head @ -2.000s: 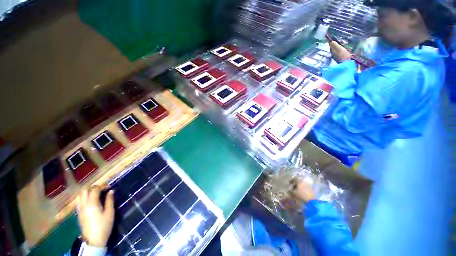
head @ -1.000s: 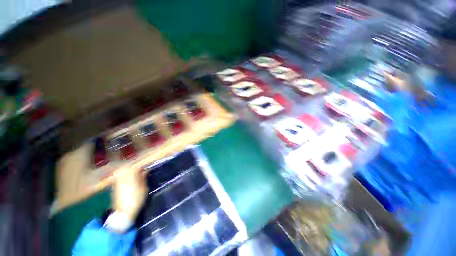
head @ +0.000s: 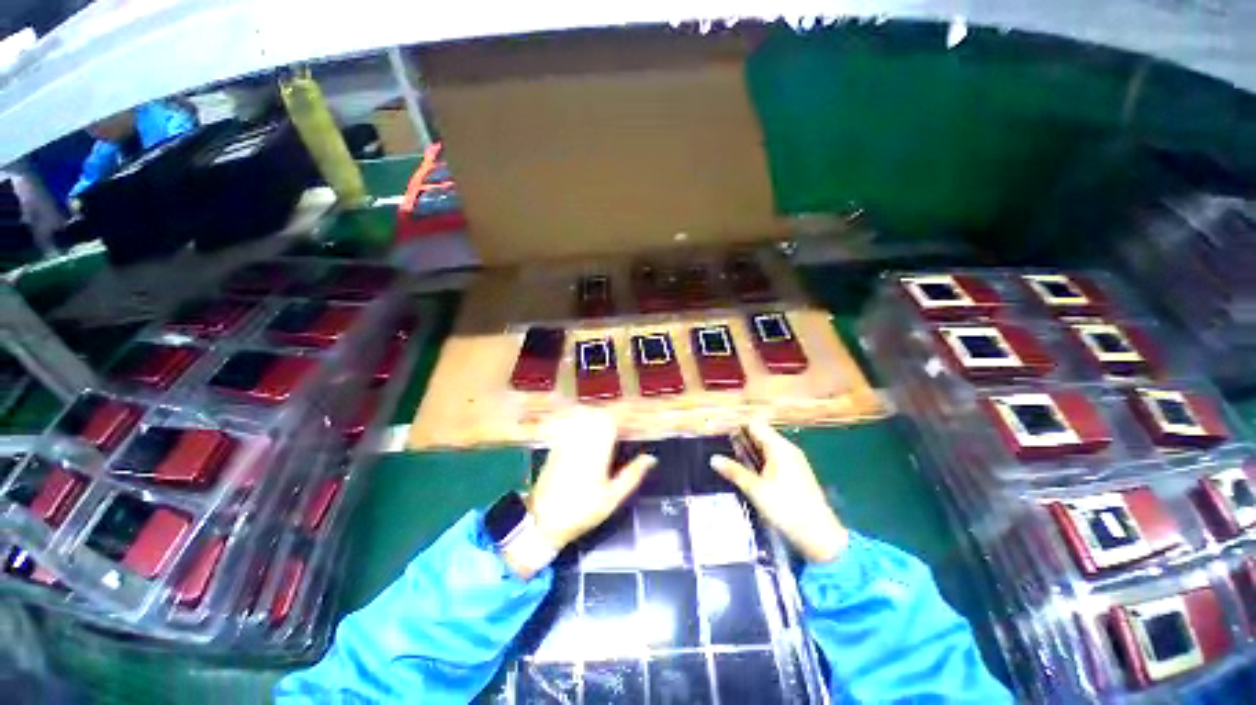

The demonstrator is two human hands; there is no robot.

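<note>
The panel tray (head: 654,551), a flat grid of glossy black rectangles, lies directly in front of me. My left hand (head: 576,485) is at its far left corner, thumb and fingers apart, with nothing seen in it. My right hand (head: 785,493) is at the far right corner. A dark sliver shows between its thumb and finger; I cannot tell whether it is a held panel. Just beyond, a row of red devices (head: 658,365) lies on the tan support board (head: 455,413). The leftmost has a plain black top (head: 541,353); the others have pale frames. A dimmer row lies behind.
Stacked clear trays at left (head: 296,627) hold red devices with black tops. Stacked clear trays at right (head: 964,482) hold pale-framed ones. A cardboard backboard (head: 606,152) stands behind the board, and a pale rail (head: 551,25) crosses above. A blue-clad person (head: 163,124) is far left.
The view has swung left and steadied. My right hand has come from the crinkled plastic at the right to the panel tray. My left hand has moved along to the tray's far edge.
</note>
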